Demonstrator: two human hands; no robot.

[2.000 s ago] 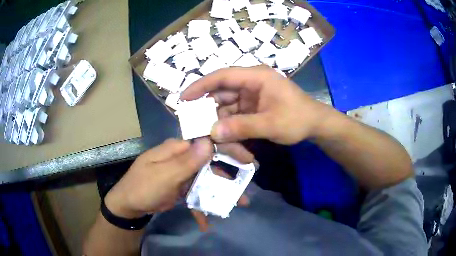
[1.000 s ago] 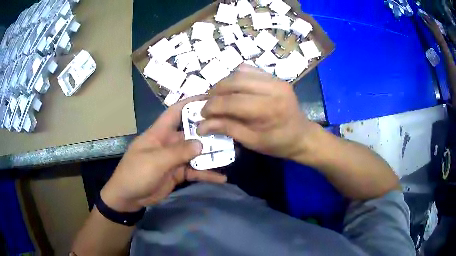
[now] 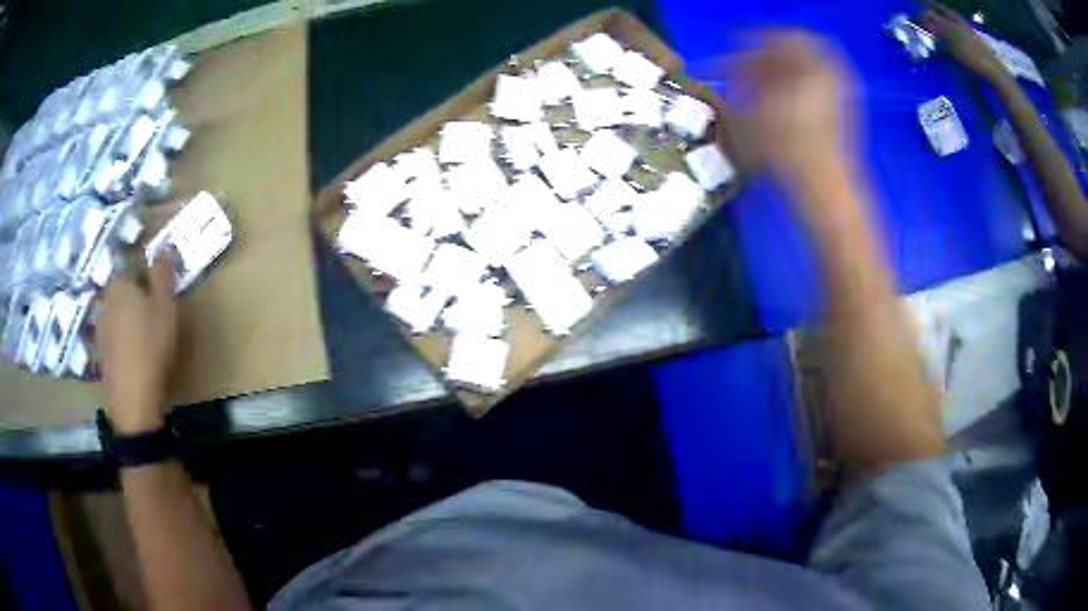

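Note:
My left hand (image 3: pixel 137 340) is over the cardboard sheet at the left, its fingertips beside a loose white housing (image 3: pixel 195 242) and the end of the rows of white housings (image 3: pixel 84 221). Whether it grips one cannot be told. My right hand (image 3: pixel 793 107) is raised at the tray's right corner, over the blue sheet. It is blurred, and its grip cannot be told. The shallow cardboard tray (image 3: pixel 436 360) between my hands holds many loose white inserts (image 3: pixel 549 287).
The cardboard sheet (image 3: pixel 269 263) lies on the left bench. On the blue sheet (image 3: pixel 883 227) at the right lie a white piece (image 3: pixel 943 127) and a small white pile (image 3: pixel 913 36). Another person's arm (image 3: pixel 1014 102) reaches in at the upper right. A yellow ring (image 3: pixel 1059 384) is at the right edge.
My hands have parted: the left moved to the cardboard sheet, the right up and right over the blue sheet. The white housing they held together is no longer seen between them.

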